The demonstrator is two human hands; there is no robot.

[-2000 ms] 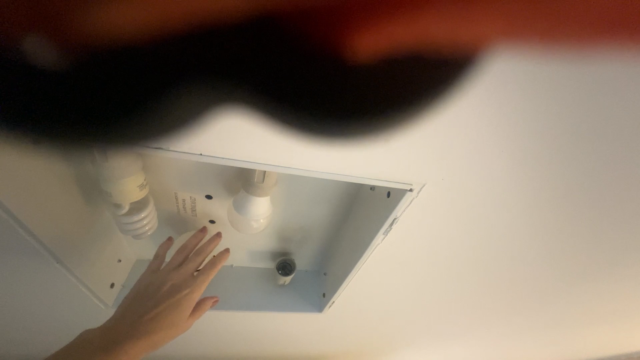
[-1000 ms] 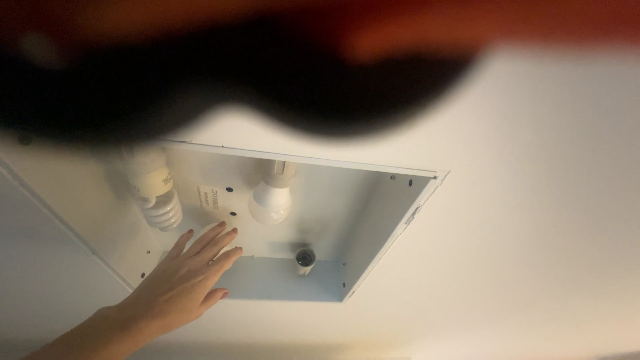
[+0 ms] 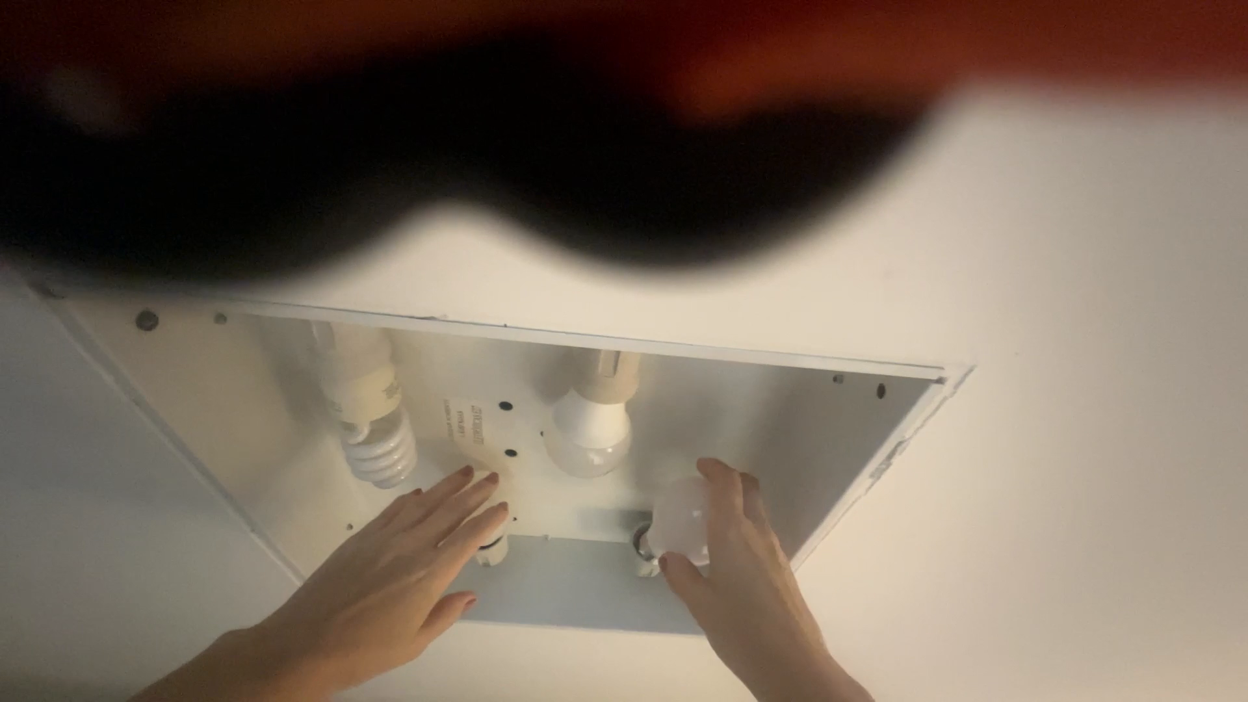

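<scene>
My right hand (image 3: 746,575) grips a frosted light bulb (image 3: 681,522) between thumb and fingers, right beside a bulb socket (image 3: 643,551); whether the bulb's base is in the socket cannot be told. My left hand (image 3: 395,565) has its fingers extended over the lower left of a white metal ceiling light fixture (image 3: 799,429). Behind those fingertips another socket (image 3: 494,551) is partly hidden. A spiral compact fluorescent bulb (image 3: 378,444) sits in the fixture's left part, and a rounded LED bulb (image 3: 590,434) hangs from a socket at the middle.
Pale ceiling (image 3: 1092,439) surrounds the fixture's thin raised rim (image 3: 682,349). A label with writing (image 3: 466,424) is on the fixture's back plate, near small dark holes. A blurred black and red object (image 3: 487,127) close to the camera covers the top of the view.
My right hand has come into view with a frosted bulb, at the socket that stood bare before. My left hand remains spread at the fixture's lower left. The view is closer to the fixture.
</scene>
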